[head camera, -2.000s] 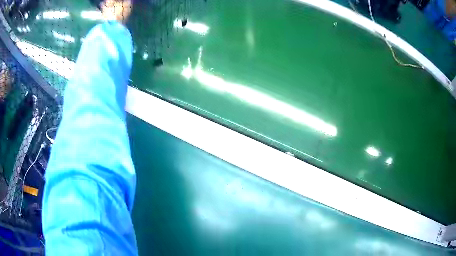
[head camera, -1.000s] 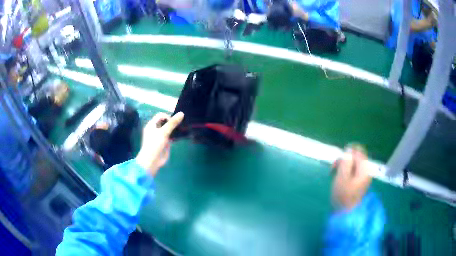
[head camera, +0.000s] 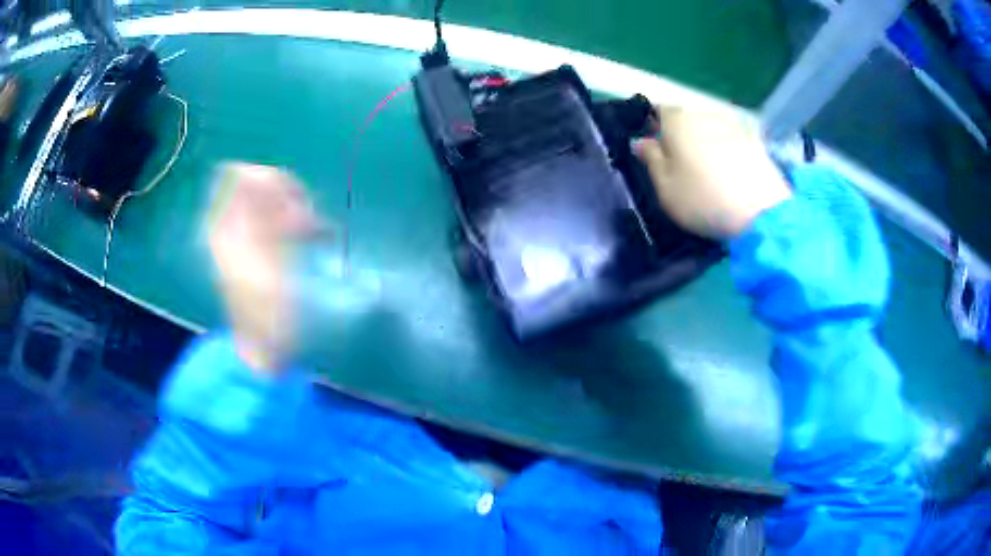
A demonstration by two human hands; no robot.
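A bulky black housing (head camera: 554, 206) lies tilted on the green bench in front of me, with a shiny flat face up. A dark grey block (head camera: 443, 106) with a black lead sits at its upper left corner. A thin red wire (head camera: 364, 125) curves from it over the bench. My right hand (head camera: 706, 163) holds the housing at its right side, by a dark rounded part; some fingertips are hidden. My left hand (head camera: 261, 244) is blurred, off the housing to its left, and whether its fingers are apart or hold anything is unclear.
Another black unit (head camera: 114, 147) with pale wires stands at the left of the bench (head camera: 402, 348). A white edge strip (head camera: 326, 26) runs along the back, with the green conveyor behind it. A grey post (head camera: 831, 65) rises at the upper right.
The black unit, held up by my left hand a second ago, is now down on the bench. My right hand has moved onto its right side; my left hand has come off it.
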